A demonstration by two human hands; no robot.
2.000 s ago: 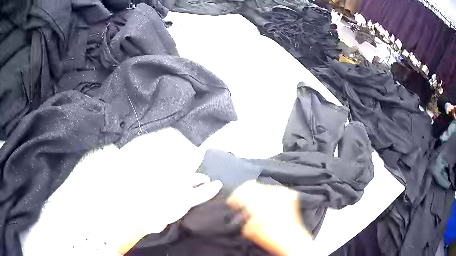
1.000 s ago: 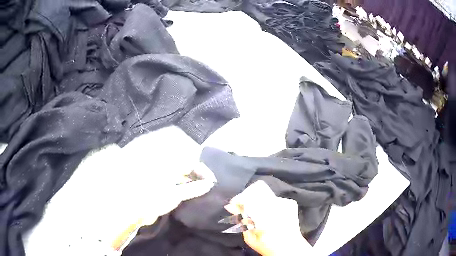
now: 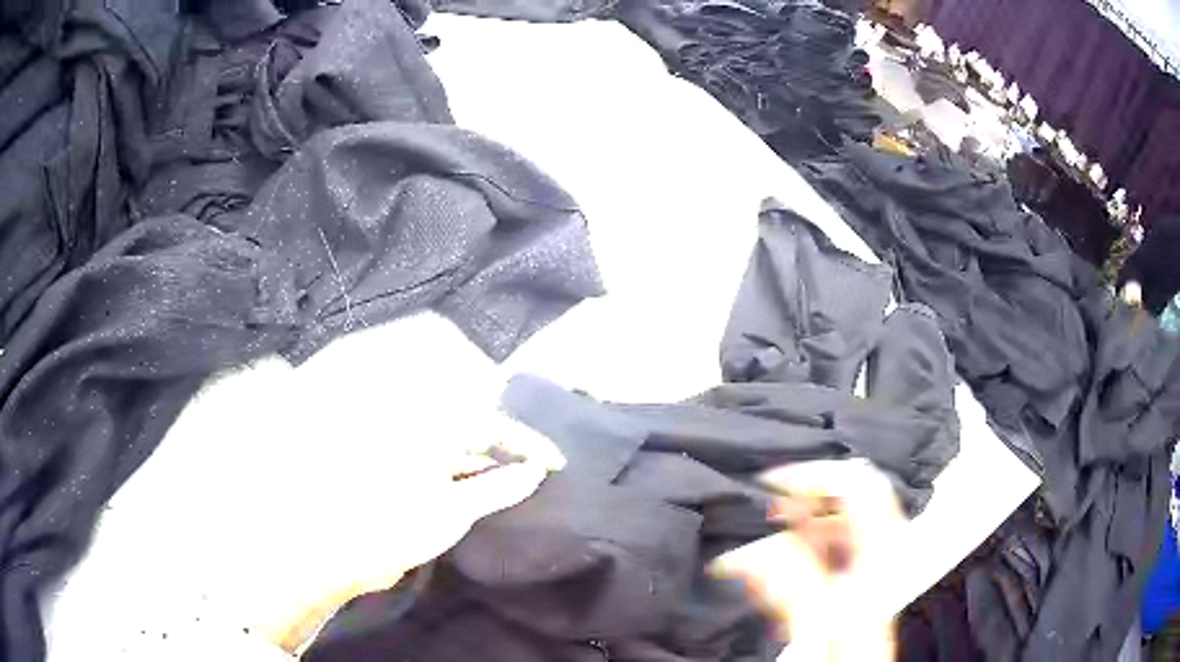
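Observation:
Dark trousers lie bunched over the front of the white top, spread out to the right. My left hand, overexposed to white, pinches the cloth near a bluish-lit fold; its thumb and fingertips meet on it. My right hand is to its right over the trousers, blurred and washed out. A pale blurred shape extends from its fingers on the left side; the snips are not clearly visible now. What the right fingers hold cannot be made out.
Speckled dark garments are heaped at the left. The white tabletop runs between them and a dark garment pile along the right edge. A blue object stands at the far right. Purple hanging cloth is at the top right.
My right hand has moved right, away from my left hand, and its fingers are blurred. The snip blades seen one second ago no longer show clearly. My left hand stays nearly in place.

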